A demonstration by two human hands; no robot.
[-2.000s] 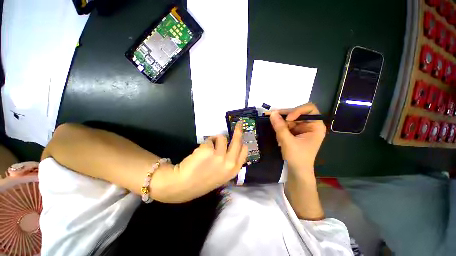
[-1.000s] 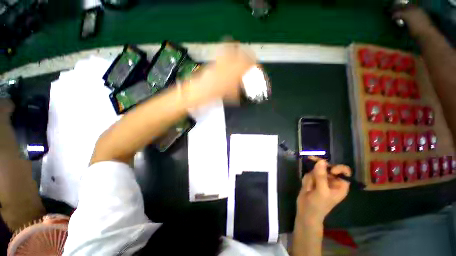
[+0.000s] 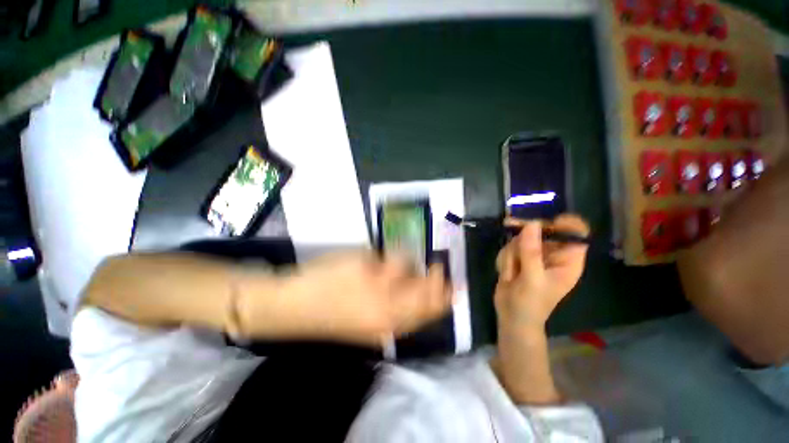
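Observation:
A device unit (image 3: pixel 404 227) with a green board in a black frame lies upright before me, over the white liner strip (image 3: pixel 451 260) and its black sheet (image 3: pixel 439 333). My left hand (image 3: pixel 402 298) is blurred at the unit's near end and covers it; its grip cannot be told. My right hand (image 3: pixel 538 260) holds thin dark tweezers (image 3: pixel 562 235) pointing left. A small black piece (image 3: pixel 453 218) is at the tweezer tip, right beside the unit. Another open unit (image 3: pixel 248 192) lies to the left.
Several open units (image 3: pixel 199 56) are piled upper left, beside loose white sheets (image 3: pixel 73 173). A second white strip (image 3: pixel 316 138) lies left of the work. A smartphone (image 3: pixel 535 177) lies right. A tray (image 3: pixel 612 130) of red parts (image 3: pixel 653 112) stands far right, with another person's arm (image 3: pixel 735 251) near it.
My left arm has come back down from the upper middle, and a unit now lies on the liner strip. The tweezers with the black piece have moved left towards it. The neighbour's arm has come nearer.

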